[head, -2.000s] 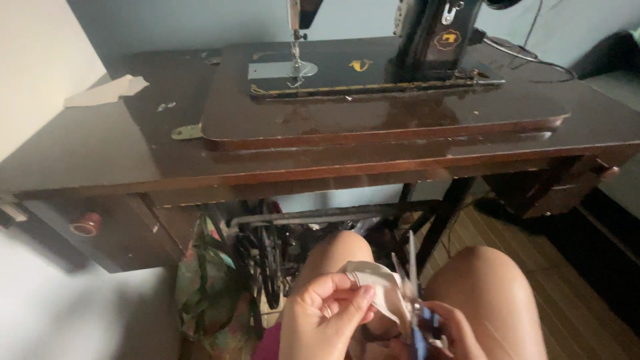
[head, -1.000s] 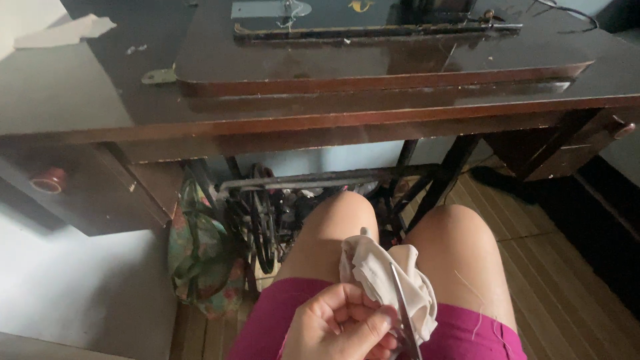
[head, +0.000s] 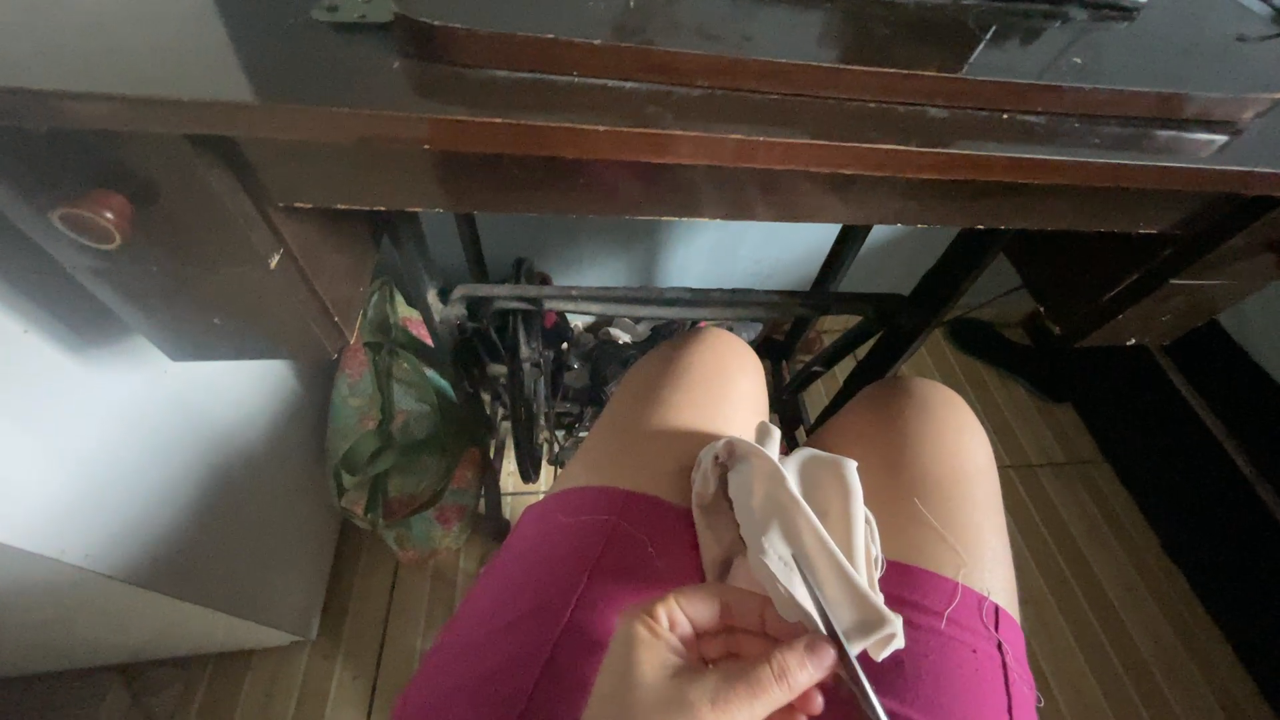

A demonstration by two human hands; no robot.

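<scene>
A crumpled piece of off-white cloth (head: 800, 520) lies over my lap, between my thighs. My left hand (head: 725, 655) pinches its lower edge between thumb and fingers. A slim metal blade, apparently of scissors (head: 835, 635), lies against the cloth beside my left fingertips and runs down out of the picture. Its handle is out of view, and so is my right hand. Loose threads rest on my right thigh and on the magenta shorts (head: 560, 590).
The dark wooden sewing machine table (head: 700, 190) spans the view above my knees. Beneath it stands the black iron treadle frame (head: 680, 300). A floral bag (head: 400, 430) hangs at the left, below a drawer with a round knob (head: 92, 219).
The view has tipped down, and the sewing machine has left it. My right hand, seen two seconds ago at the scissors, is out of view. My left hand still holds the cloth.
</scene>
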